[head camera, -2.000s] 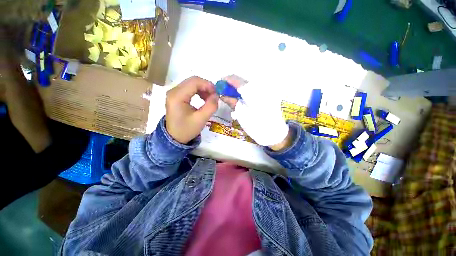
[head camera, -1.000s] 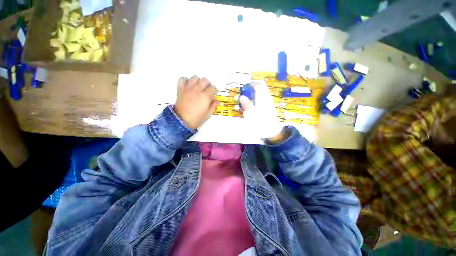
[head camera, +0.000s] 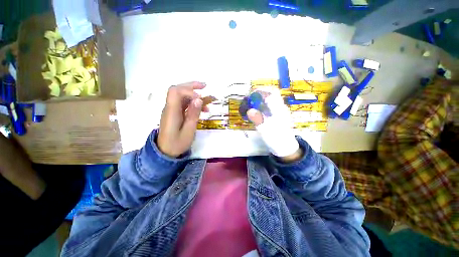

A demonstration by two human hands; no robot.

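Observation:
My bare left hand [head camera: 178, 118] is raised over the white sheet [head camera: 171, 55], with a small amber piece [head camera: 207, 102] between thumb and fingertips; the piece is blurred. My white-gloved right hand [head camera: 276, 123] holds a dark blue battery pack [head camera: 257, 100] just to the right, over the amber boards. The pack and my left hand are apart. Amber boards with thin leads [head camera: 309, 116] lie in rows under and beside my right hand. One blue pack with a pale patch [head camera: 302, 98] lies on them, and another blue pack [head camera: 283, 72] lies just behind.
A cardboard box [head camera: 111, 75] at left holds pale yellow scraps [head camera: 68, 73] and a white paper [head camera: 74, 25]. More blue packs [head camera: 347, 73] and a white card [head camera: 378, 117] lie at right. A grey metal arm [head camera: 397, 20] crosses upper right. Neighbours' arms show at both sides.
My left hand has lifted from the amber rows and moved left with the amber piece. My right hand still holds the blue pack. The view has shifted, showing more of the box.

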